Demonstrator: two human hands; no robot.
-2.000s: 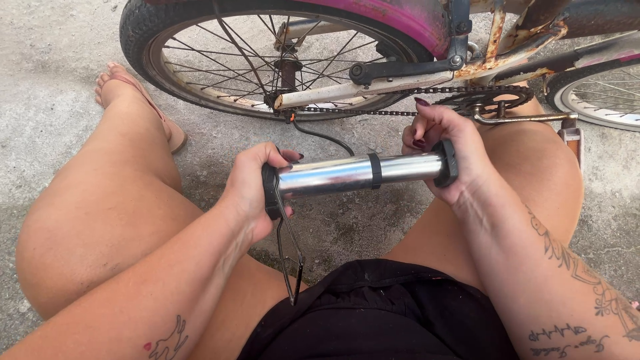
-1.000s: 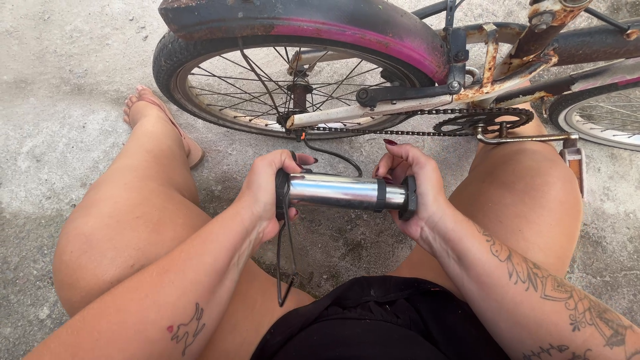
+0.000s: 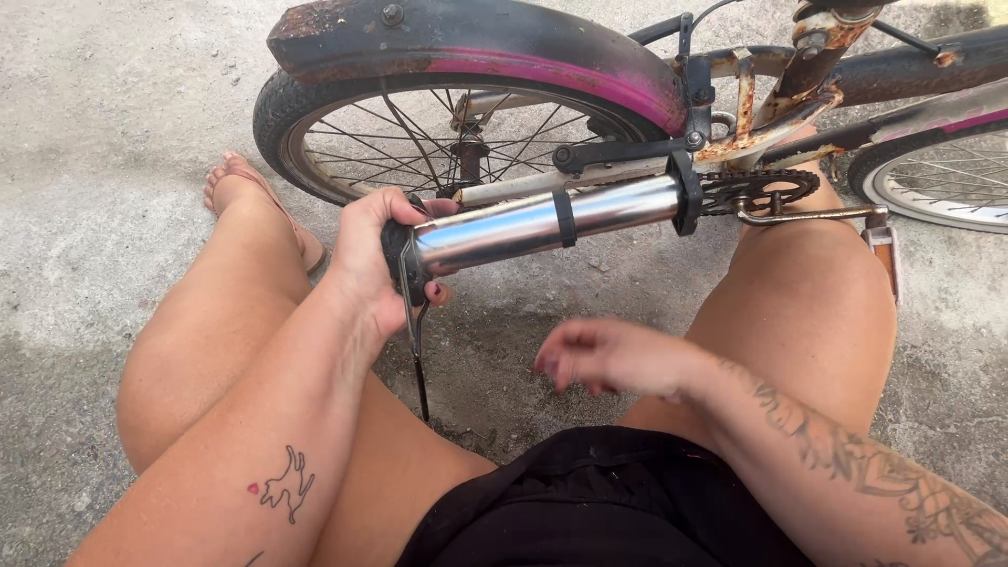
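Note:
My left hand (image 3: 374, 256) grips the black end of a chrome bicycle pump (image 3: 492, 232), which slants up to the right with a black band around its barrel. A bent wire foot bracket (image 3: 415, 346) hangs below that end. My right hand (image 3: 610, 358), blurred and with loosely curled fingers, is below the pump and holds nothing. The pump's far black end (image 3: 685, 193) is free of both hands and overlaps the view of the chain area. Behind the pump is the bicycle's rear wheel (image 3: 293, 146); whether a hose joins them is hidden.
The rear fender (image 3: 488, 47) is worn black and pink. A rusty frame (image 3: 787, 102), chainring (image 3: 768, 189) and crank with pedal (image 3: 883, 252) lie over my right leg. Another wheel (image 3: 906, 177) is at the right. My legs spread on rough concrete around the pump.
My right hand has let go of the pump's right end and moved below it. The pump now tilts up to the right, still in my left hand.

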